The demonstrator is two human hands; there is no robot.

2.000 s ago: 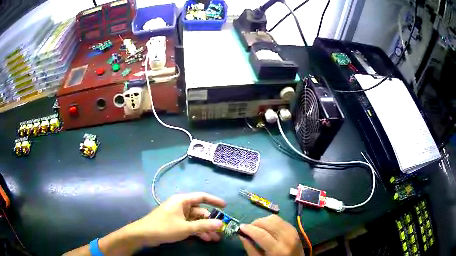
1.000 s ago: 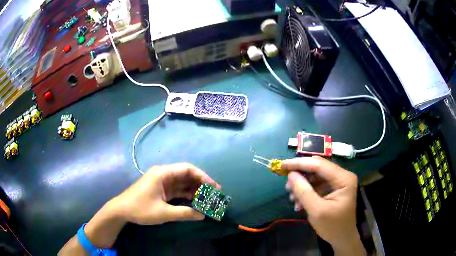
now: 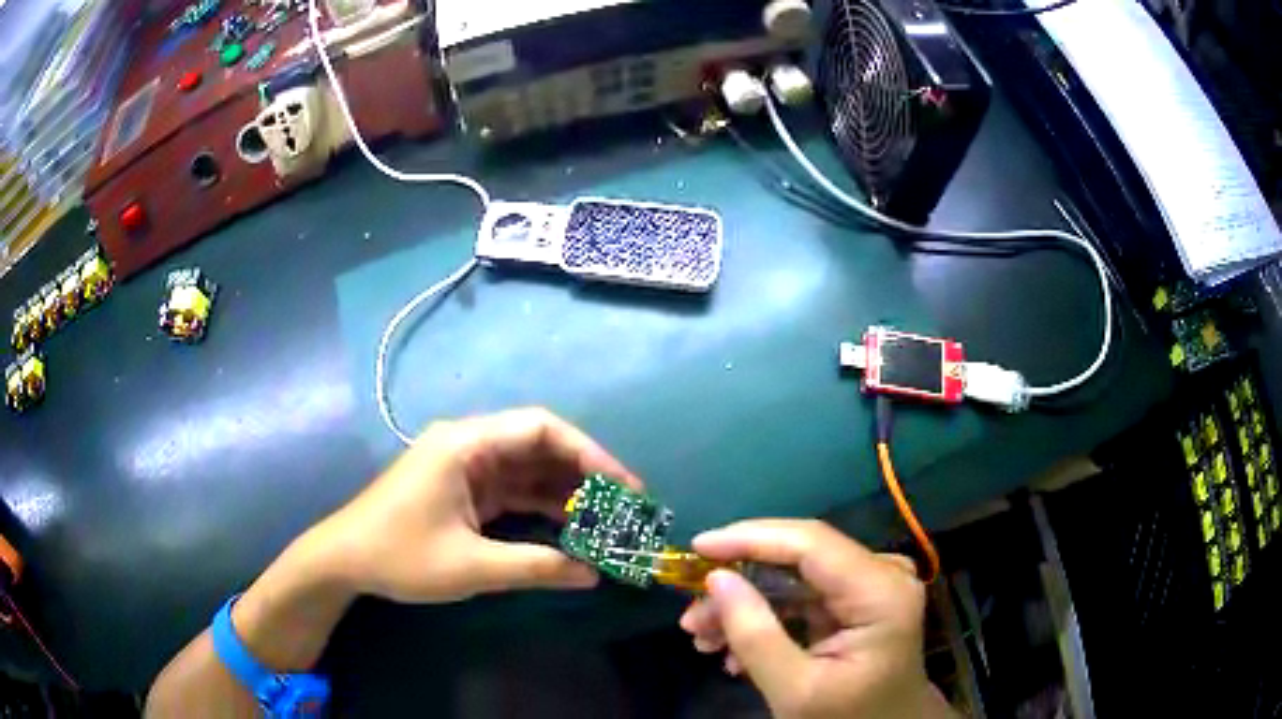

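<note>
My left hand (image 3: 471,506), with a blue band at the wrist, holds a small green charger circuit board (image 3: 613,525) by its edges between thumb and fingers. The board's component-dotted face is turned up towards me. My right hand (image 3: 816,604) grips a small yellow tool (image 3: 685,568) with two thin metal prongs. The prongs lie over the lower part of the board's face; whether they touch it is hard to tell. The tool's rear end is hidden in my fingers.
A grey-white paddle (image 3: 640,245) on a white cable lies ahead. A red USB tester (image 3: 914,365) with an orange cable is at right. Behind stand a red power box (image 3: 302,155), an instrument (image 3: 605,70) and a black fan (image 3: 900,106). More boards (image 3: 186,305) are at left.
The yellow tool was picked up from the mat by my right hand and has moved left and down to the board. The board was turned from its component side to its flat face.
</note>
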